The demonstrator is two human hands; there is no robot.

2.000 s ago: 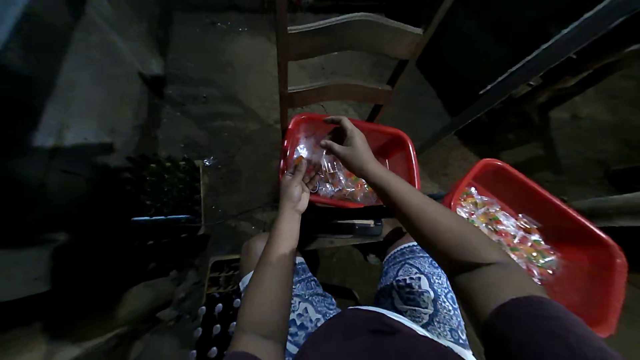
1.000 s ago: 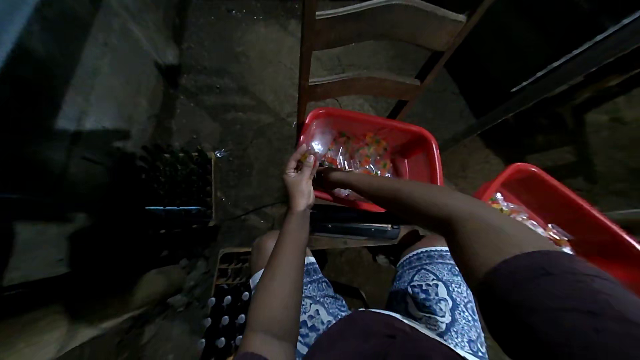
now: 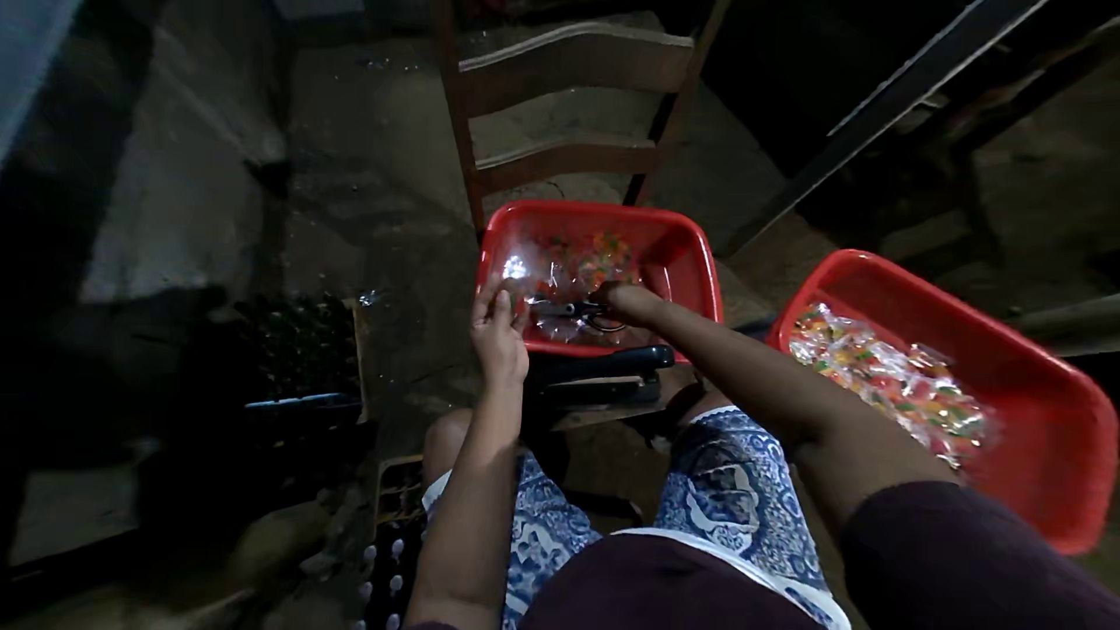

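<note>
My left hand (image 3: 500,337) is at the near left rim of a red plastic basin (image 3: 691,232), its fingers pinching a shiny clear plastic packet (image 3: 514,267). Inside the same basin, my right hand (image 3: 628,302) grips the dark handles of a pair of scissors (image 3: 569,309); the blades point left toward my left hand. Small clear packets with red, orange and green contents (image 3: 604,249) lie beyond the scissors. Whether the blades touch the held packet cannot be told. A second red basin (image 3: 1032,420), at the right, holds a heap of similar colourful packets (image 3: 892,376).
A wooden chair with a slatted back (image 3: 573,74) stands behind the nearer basin. Just before that basin lies a long black tool, perhaps a stapler or sealer (image 3: 604,366). Crates of bottles (image 3: 394,560) stand low at the left. A dark beam (image 3: 910,105) slants across the upper right.
My right hand, raised over the basin two seconds before, has come down into it and now has the scissors. My left hand stays near the left rim.
</note>
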